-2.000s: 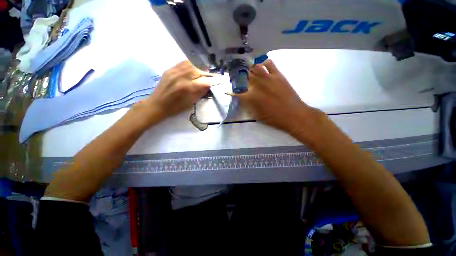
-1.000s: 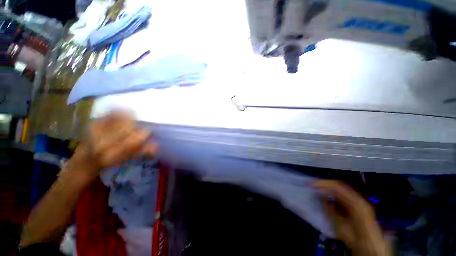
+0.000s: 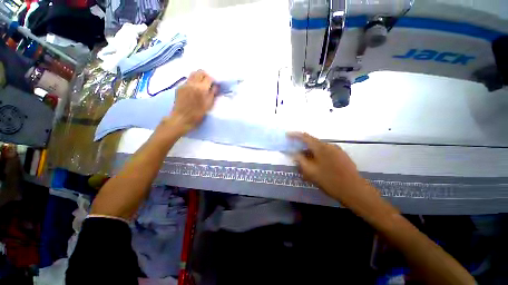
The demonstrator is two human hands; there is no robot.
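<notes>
A pale blue collar piece (image 3: 245,133) lies along the table's front part, between my hands. My right hand (image 3: 328,167) pinches its right end near the grey front edge. My left hand (image 3: 194,101) is over the stack of cut collar pieces (image 3: 136,114), its fingers closed on blurred blue cloth at the stack's right end. Which layer it holds is hard to tell. The sewing machine's presser foot area (image 3: 316,83) has no cloth under it, beside the dark round knob (image 3: 340,92).
The white JACK machine head (image 3: 434,50) stands at the upper right. A folded blue bundle (image 3: 153,55) and white cloth (image 3: 120,44) lie at upper left. Clear plastic over cardboard (image 3: 78,128) covers the left end. A ruler-marked strip (image 3: 245,173) runs along the front edge. Blue cloth (image 3: 159,234) hangs below.
My hands left the needle area, stretched a strip below the front edge, and are now back over the table. My left hand has moved up to the stack. The view has shifted left.
</notes>
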